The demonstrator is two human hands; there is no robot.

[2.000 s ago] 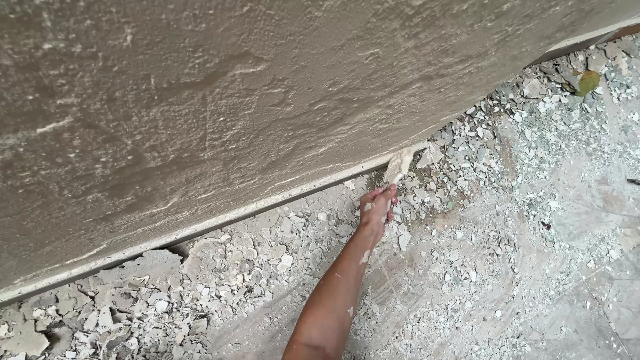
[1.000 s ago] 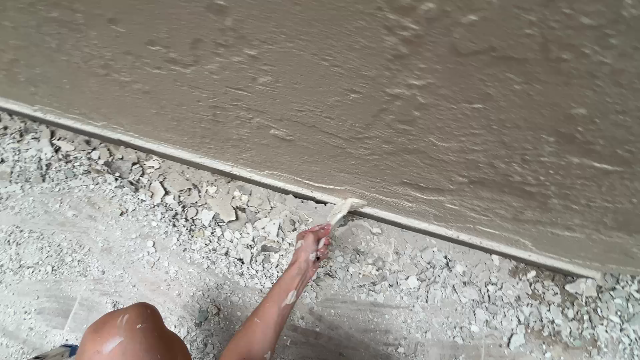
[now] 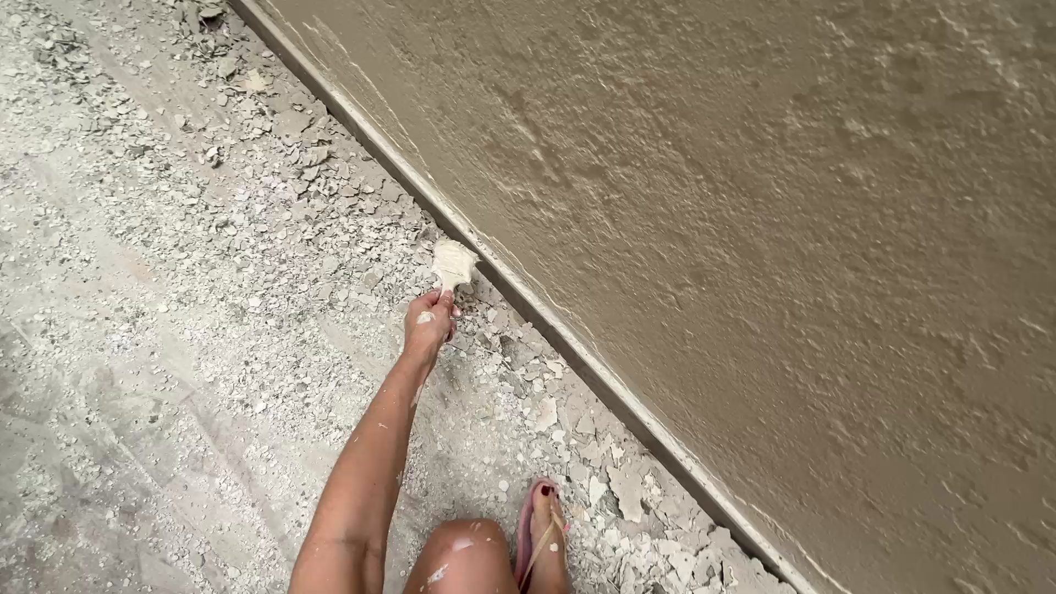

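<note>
My left hand [image 3: 429, 320] is closed around the short handle of a flat paintbrush [image 3: 454, 262], whose wide head is thickly coated in cream paint. The brush head lies at the narrow ledge [image 3: 528, 308] along the foot of a brown, rough-textured wall [image 3: 709, 214]. Whether the bristles press on the ledge or stay just beside it I cannot tell. White smears mark the back of the hand and the forearm. My right hand is out of view.
Flaked paint chips [image 3: 313, 165] lie thickly over the dusty floor [image 3: 107, 396] along the wall. At the bottom are my bent knee [image 3: 464, 561] and a foot in a flip-flop [image 3: 546, 536], with larger flakes [image 3: 627, 491] beside it.
The view has swung strongly, so the wall now lies to the right. My left hand keeps hold of the brush beside the wall's foot. A foot in a flip-flop has come into view.
</note>
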